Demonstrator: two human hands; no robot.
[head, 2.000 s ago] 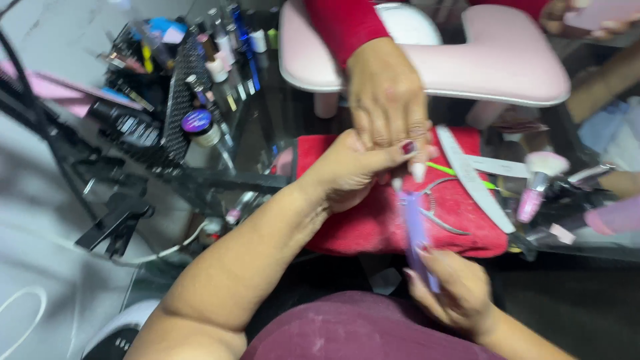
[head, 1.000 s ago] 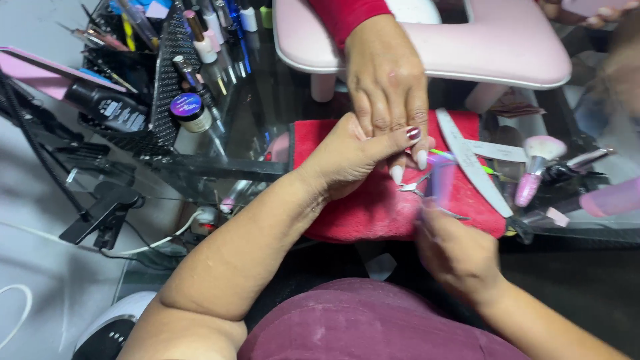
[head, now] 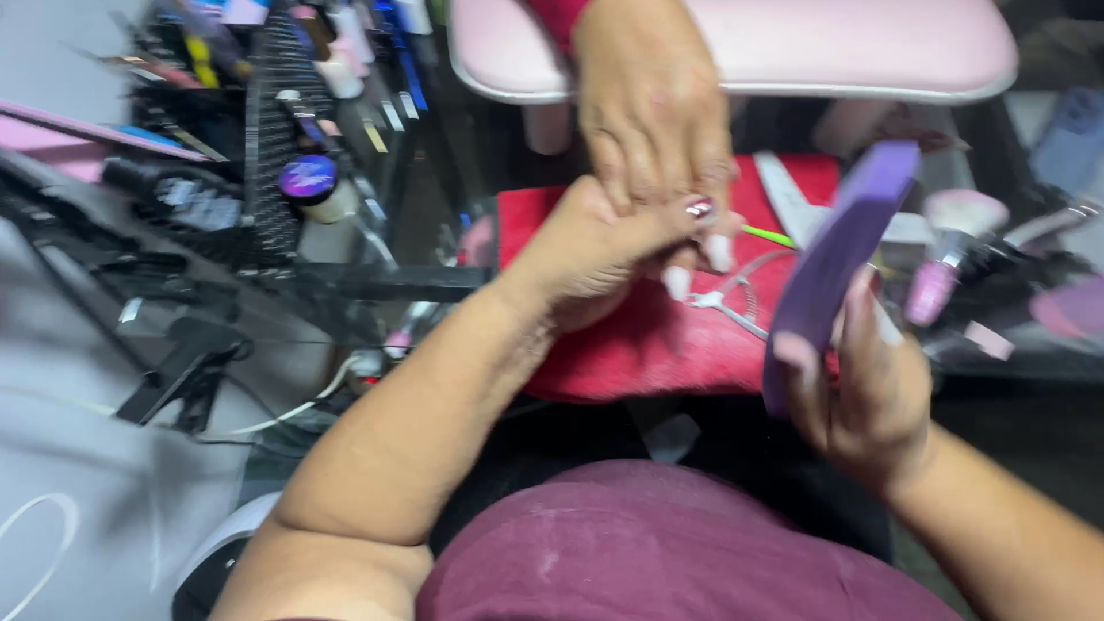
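Observation:
My left hand (head: 604,246) grips the fingers of another person's hand (head: 655,95), which reaches down from the top in a red sleeve; its long nails are whitish. In my right hand (head: 871,388) is a purple nail buffer or file (head: 841,267), raised and tilted, blurred by motion. Below the joined hands lies a red towel (head: 655,354). On it rest metal cuticle nippers (head: 711,300), a thin green stick (head: 768,235) and a grey nail file (head: 785,194), partly hidden behind the purple one.
A pink padded armrest (head: 862,47) stands at the back. Right of the towel lies a brush with a pink handle (head: 936,285). At left are a jar with a purple lid (head: 310,181), a black mesh organizer (head: 272,129), a black clamp (head: 185,366) and a white cable (head: 302,410).
The purple tool in my right hand has moved away from the other person's nails to the right and up. My left hand keeps its hold on the fingers.

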